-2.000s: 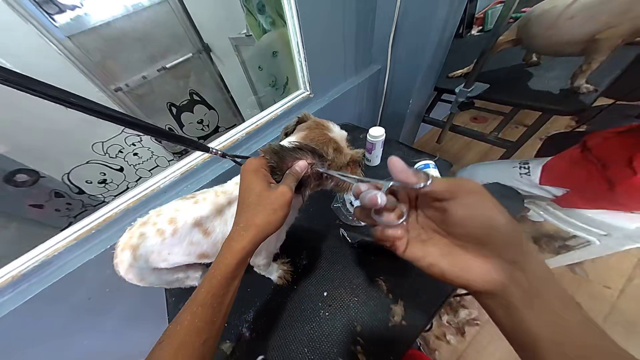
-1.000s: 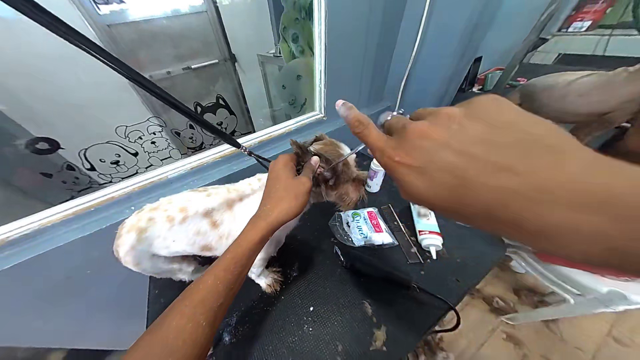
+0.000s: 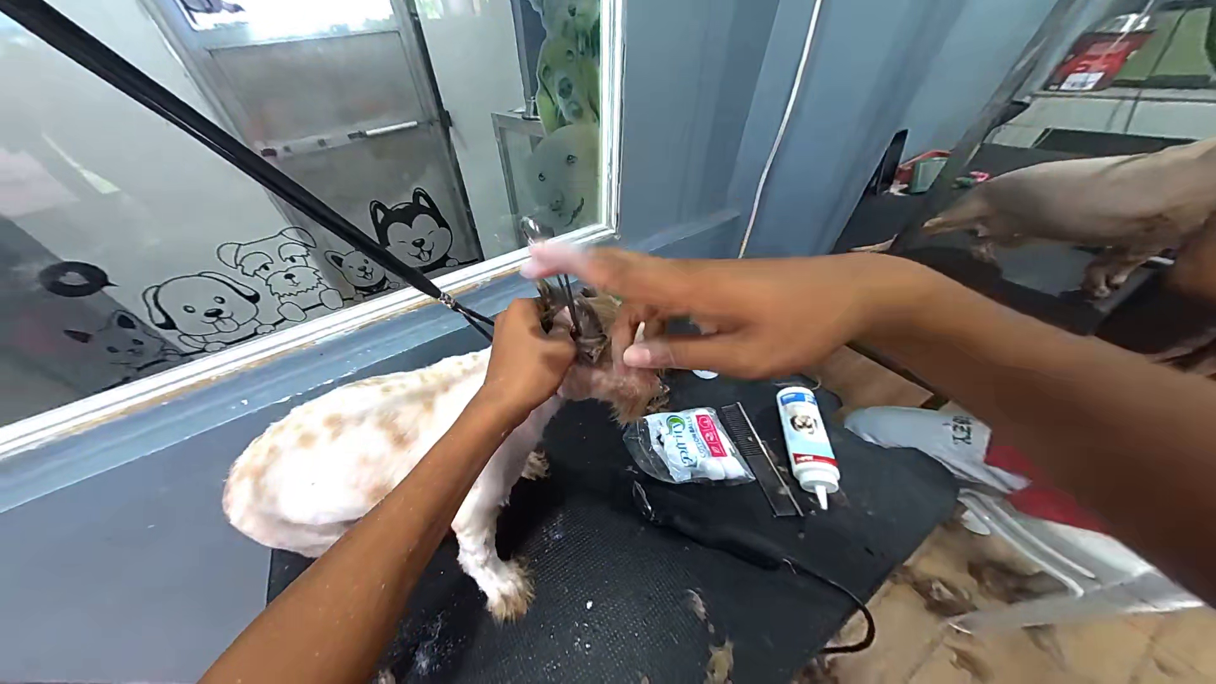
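A closely clipped white and tan dog stands on a black grooming table, a black lead running to its neck. My left hand is closed on its ear at the side of the head. My right hand reaches across from the right, its fingers spread and blurred at the dog's face. Slender ring-handled metal scissors or forceps stand upright between my hands, tips low at the ear. One ring shows just beyond a right fingertip; whether that hand grips them cannot be told.
On the table lie a cotton pack, a metal comb, a white bottle and a corded black clipper. A framed window borders the left. Another dog stands at the right; a white chair is beside the table.
The metal tool has swung from lying across the dog's head to upright. My right hand, palm up two seconds ago, has turned over and moved in to the dog's face. The view has shifted.
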